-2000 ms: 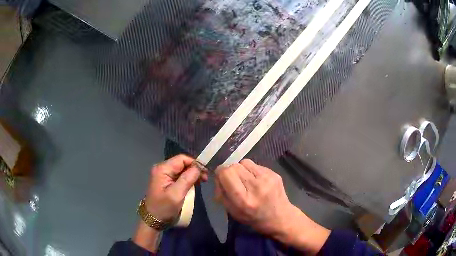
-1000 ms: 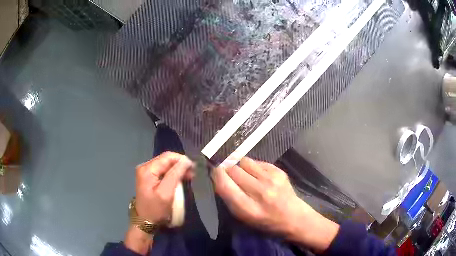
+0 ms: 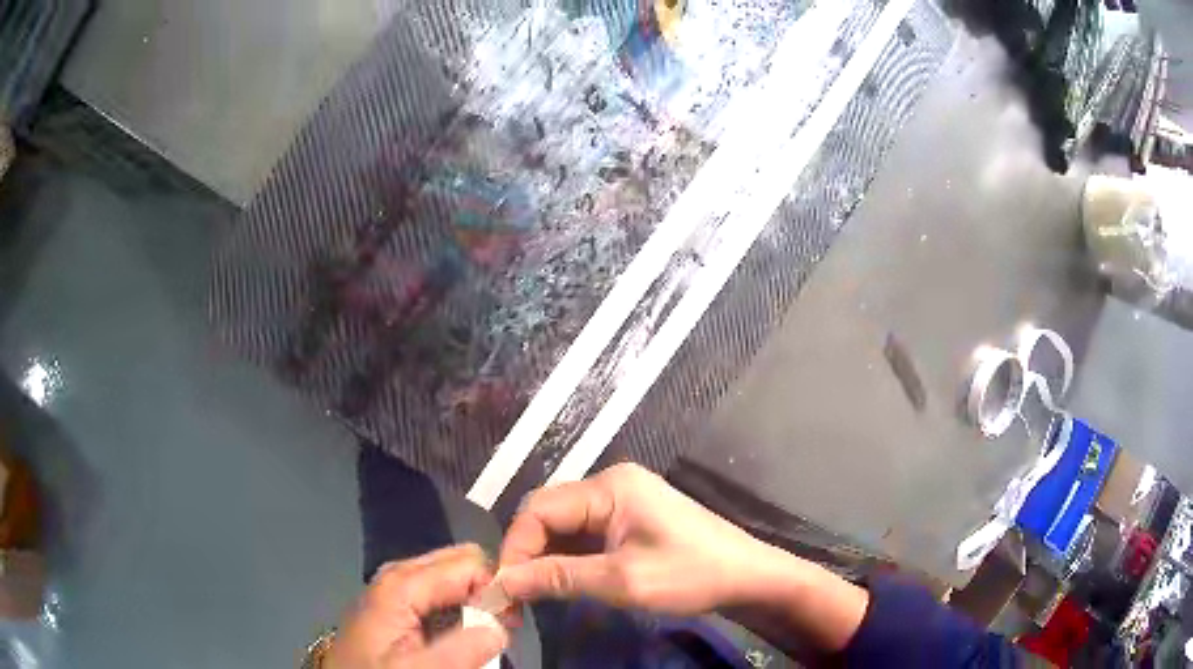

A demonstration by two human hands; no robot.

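Note:
The dark board (image 3: 393,261), finely ribbed and smeared white, red and blue, lies on the bench. Two parallel cream-white tape strips (image 3: 595,340) run along its right part, their near ends at the front corner. My left hand (image 3: 416,608) is at the bottom edge, partly cut off, holding a tape roll (image 3: 482,636) of which only a small white part shows. My right hand (image 3: 628,549) is just right of it, its thumb and finger pinching the tape's free end at the left fingertips. A small dark blade (image 3: 903,371) lies on the bench to the right.
White tape rings (image 3: 997,390) with a curling loose strip lie at the bench's (image 3: 837,431) right edge, beside a blue box (image 3: 1070,484). A whitish wrapped roll (image 3: 1145,242) stands far right. Dark green bundles (image 3: 1066,79) are at top right. A grey panel (image 3: 196,79) is at top left.
Both hands have come away from the strip ends, down toward the wearer, and now meet at the roll. The small blade now shows on the bench. The view has shifted.

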